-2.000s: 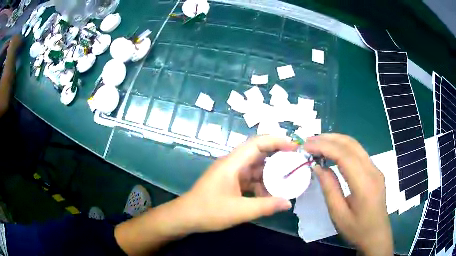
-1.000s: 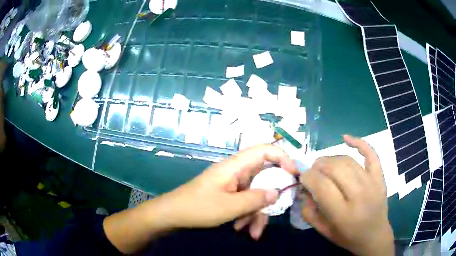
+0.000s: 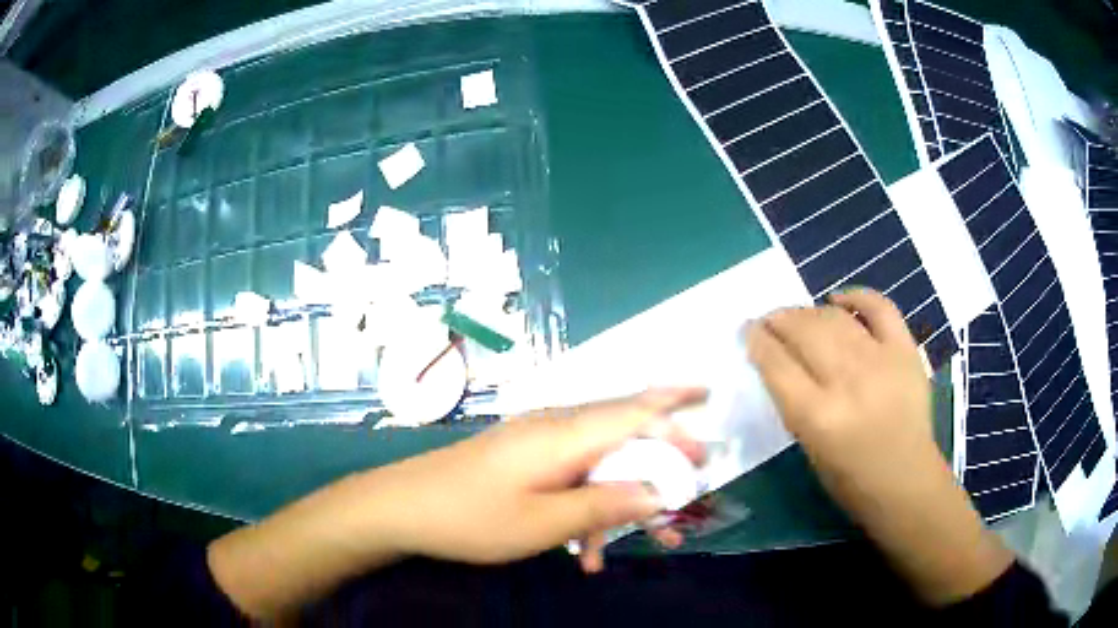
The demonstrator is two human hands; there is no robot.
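Note:
My left hand (image 3: pixel 527 485) holds a white round housing (image 3: pixel 646 472) low over the bench's front edge. Blurred red wires and a clear, shiny piece show just beyond its fingers. My right hand (image 3: pixel 852 386) is over the lower end of a long black pad strip (image 3: pixel 797 160), its fingers curled. Whether it grips anything is hidden. Another white housing (image 3: pixel 423 383) with a red wire lies at the tray's near edge, a green circuit board (image 3: pixel 478 329) beside it.
A clear blister tray (image 3: pixel 331 160) bears a heap of small white squares (image 3: pixel 405 264). White backing paper (image 3: pixel 674 325) lies under the strips. More black strips (image 3: pixel 1018 270) are at right. White housings (image 3: pixel 93 309) and a pile of units (image 3: pixel 37 276) are at far left.
The view has turned right, so the tray appears further left. My hands have moved apart, the right one to the black strip. The housing at the tray's near edge now shows.

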